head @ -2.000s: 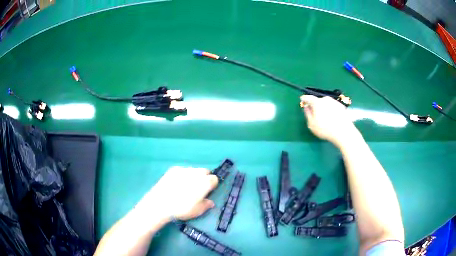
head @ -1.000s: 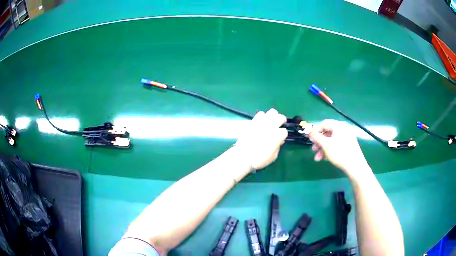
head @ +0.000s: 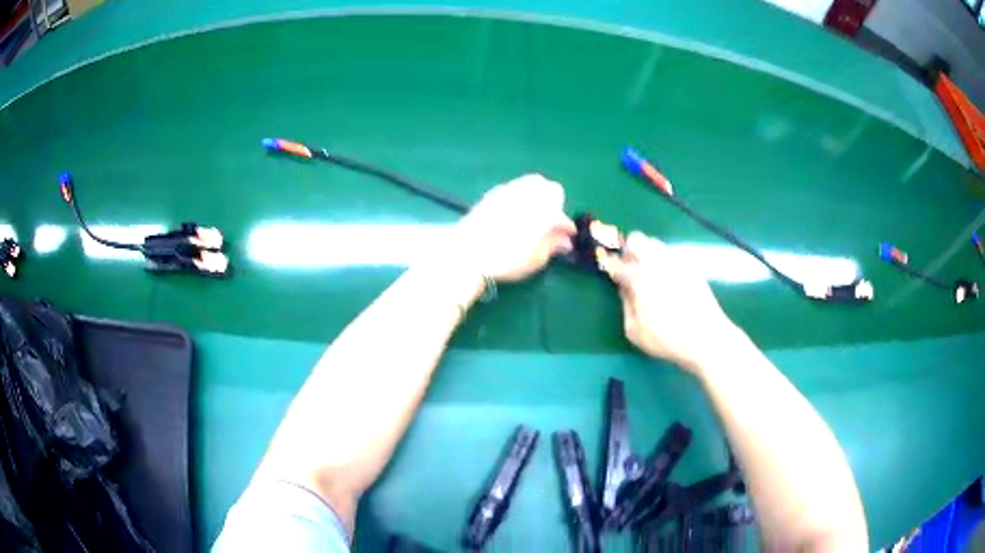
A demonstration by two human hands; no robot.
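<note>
A cable assembly [head: 394, 179] lies across the green belt, its blue and red-orange end at upper left. My left hand [head: 521, 229] grips the black plastic housings [head: 587, 240] at its other end, partly hiding them. My right hand [head: 653, 290] has its fingertips at the bright metal contacts [head: 607, 238] projecting from the housings. Whether a second housing is fully seated cannot be seen. Loose black housings [head: 502, 488] lie in a pile on the lighter green surface below my hands.
Another cable [head: 726, 234] lies right of my hands, more at the far right. A finished-looking housing pair [head: 186, 250] lies at left. A black bag [head: 49, 421] and black tray [head: 146, 432] are at lower left. An orange-red object [head: 959, 117] is at the right edge.
My left hand has left the loose housings and reached the cable's branched end beside my right hand. The belt cables have shifted left. Both hands have lately moved left with the held cable.
</note>
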